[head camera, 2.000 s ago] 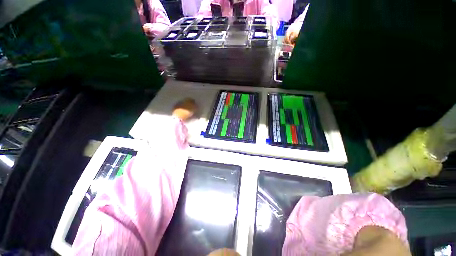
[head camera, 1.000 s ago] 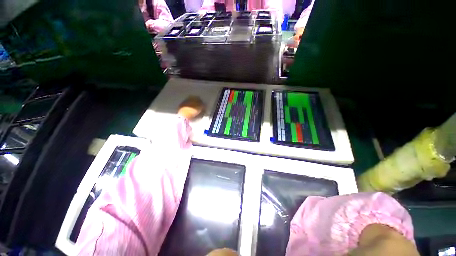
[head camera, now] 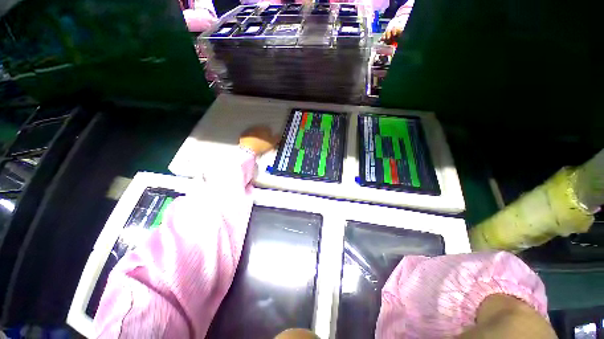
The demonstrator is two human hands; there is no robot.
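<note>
My left hand (head camera: 258, 140) rests at the pale left part of the far foam tray (head camera: 212, 132), beside a lit tablet (head camera: 310, 145). It is small and blurred, and its fingers cannot be made out. A second lit tablet (head camera: 397, 153) lies to the right; both show green bars and some red. In the near tray (head camera: 329, 265), my left sleeve (head camera: 192, 245) partly covers a lit tablet (head camera: 142, 222). Two dark glossy units (head camera: 281, 265) (head camera: 361, 265) lie beside it. My right hand (head camera: 510, 321) shows only as bare skin beyond the pink cuff, cut off by the bottom edge.
A tall stack of clear blister trays (head camera: 285, 66) stands behind the foam trays. Dark green partitions (head camera: 490, 66) flank it. Dark trays (head camera: 40, 145) are at the left, a yellowish wrapped post (head camera: 536, 212) at the right. Another person's hand (head camera: 392, 34) shows at the back. A skin-coloured patch (head camera: 296, 334) shows at bottom centre.
The camera view has shifted slightly, so the trays and blister stack sit a little higher. My left hand stays by the lit tablet with a slight shift. The tablets stay in their pockets.
</note>
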